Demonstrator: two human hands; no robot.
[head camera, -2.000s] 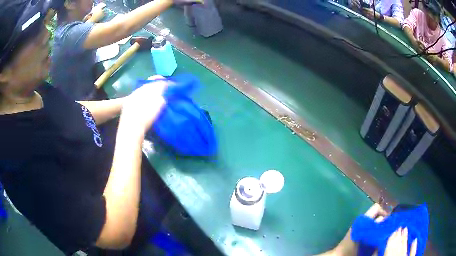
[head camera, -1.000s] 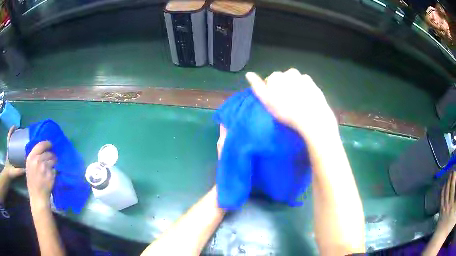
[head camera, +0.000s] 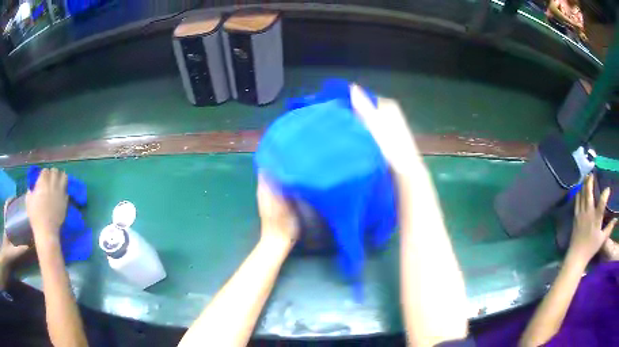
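A bright blue cloth (head camera: 326, 146) is draped over a dark box-shaped speaker (head camera: 311, 227) in front of me, at the middle of the view. Only a blurred dark part of the speaker shows below the cloth; the rest is hidden. My left hand (head camera: 277, 215) grips the speaker's left side, below the cloth's edge. My right hand (head camera: 385, 129) is at the upper right of the speaker and holds the cloth against it. Both hands are bare, and the right one is blurred.
A white bottle (head camera: 138, 259) with its lid open stands left. Two wood-topped speakers (head camera: 254, 61) stand beyond the brown strip (head camera: 224, 143). At the left, a neighbour's hands hold a speaker and blue cloth (head camera: 74, 234). At the right, another person's hands are near grey speakers (head camera: 536, 193).
The view has turned right from the left-hand neighbour to my own work, then slightly back left. The cloth now spreads over the speaker's top, and my left hand shows more clearly on its side.
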